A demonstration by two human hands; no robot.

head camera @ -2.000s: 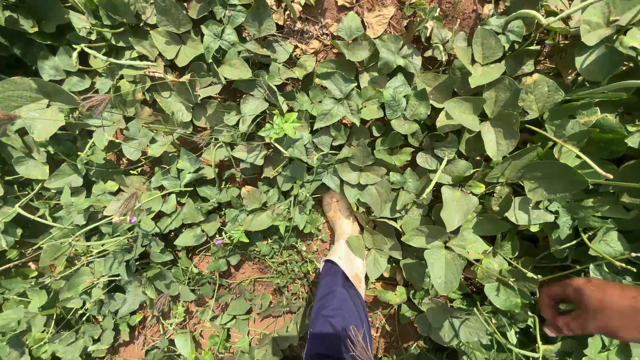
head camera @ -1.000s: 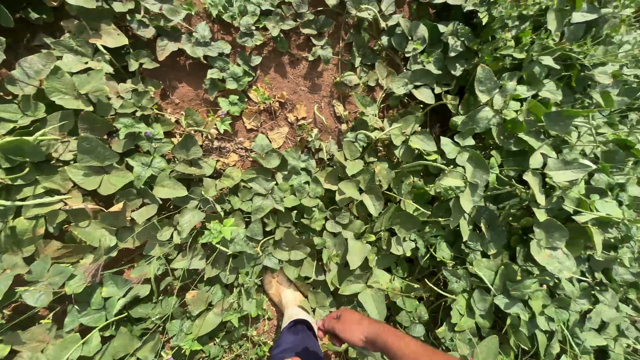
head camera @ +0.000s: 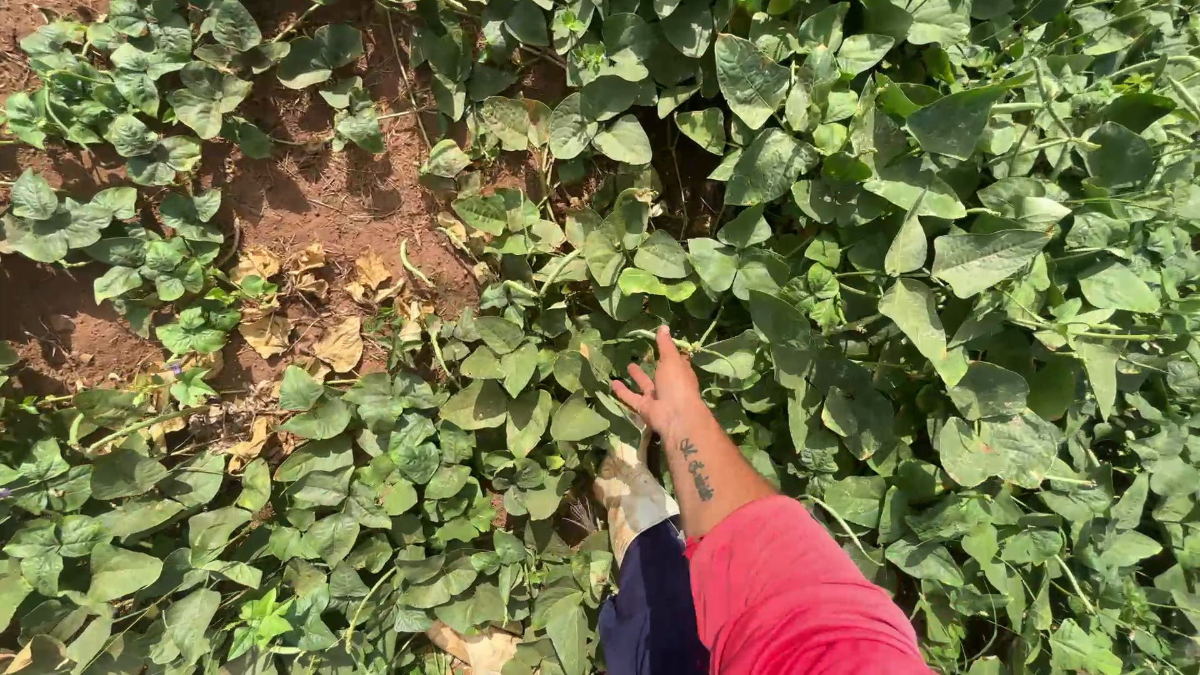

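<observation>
My right hand [head camera: 664,386] reaches in from the lower right, in a pink sleeve, with its fingers apart and nothing seen in it. Its fingertips are at a green pod [head camera: 656,339] among the leaves of a low vine; whether they touch it is unclear. Another green pod [head camera: 560,272] shows a little up and left of the hand. A curved green pod [head camera: 412,264] lies over bare soil farther left. My left hand is out of view.
Leafy vines [head camera: 994,394] cover most of the ground. Reddish soil [head camera: 309,202] shows at upper left, with dry yellow leaves [head camera: 339,345] on it. A light boot [head camera: 623,487] and dark trouser leg [head camera: 653,600] stand beside my forearm.
My right hand has reached forward past the boot into the leaves, and its fingers are now spread. The view has shifted, showing more soil at upper left.
</observation>
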